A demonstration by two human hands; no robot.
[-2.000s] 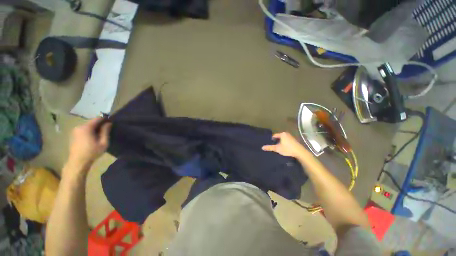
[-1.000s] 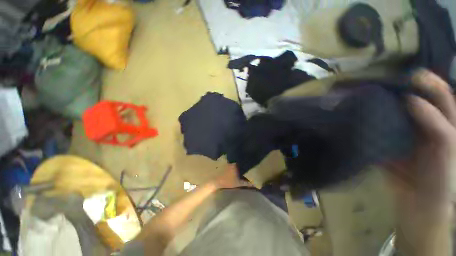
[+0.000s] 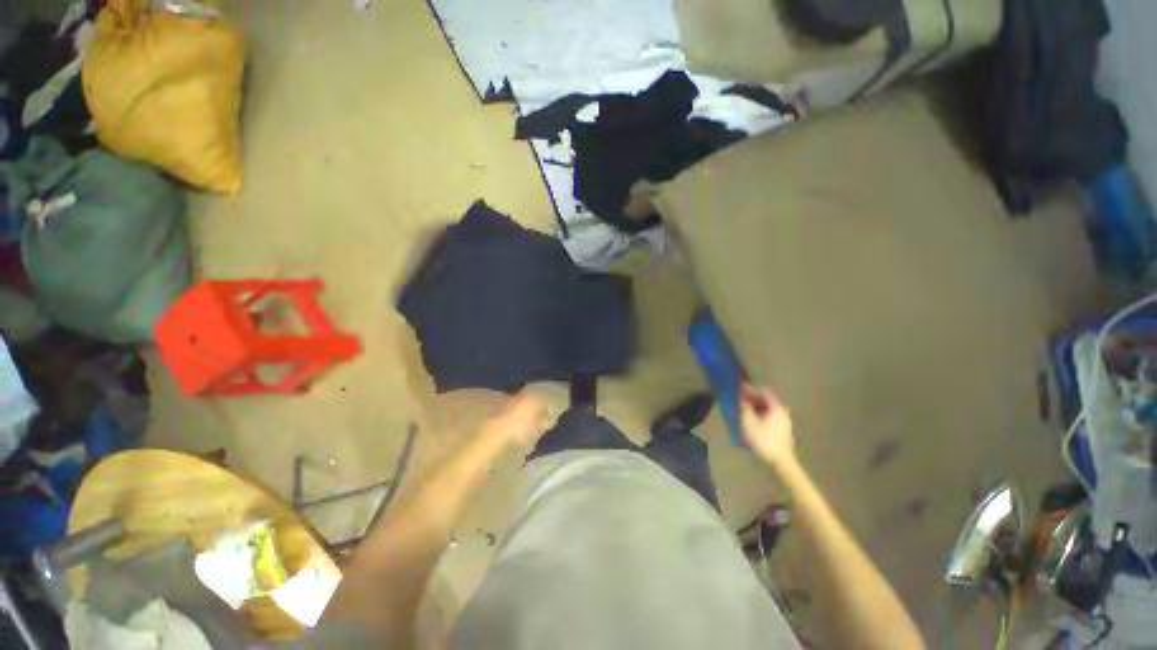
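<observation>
A dark navy garment piece (image 3: 520,305) hangs or lies spread left of the table, over the floor. My left hand (image 3: 518,419) is at its lower edge and appears to grip it, though the fingers are blurred. My right hand (image 3: 765,425) pinches a narrow bright blue piece (image 3: 718,368) at the near left edge of the brown pressing table (image 3: 888,279). Whether the blue piece joins the navy cloth cannot be told.
A silver iron (image 3: 987,533) and a second iron (image 3: 1072,552) stand at lower right. Black scraps (image 3: 647,146) lie on white sheet material behind. A red stool (image 3: 248,337), a round wooden seat (image 3: 140,489), a yellow sack (image 3: 165,89) and a green sack (image 3: 102,241) are at left.
The view has swung left to the floor, then slightly back. The navy cloth, earlier stretched between both hands, is now only by my left hand. My right hand has moved to the blue piece.
</observation>
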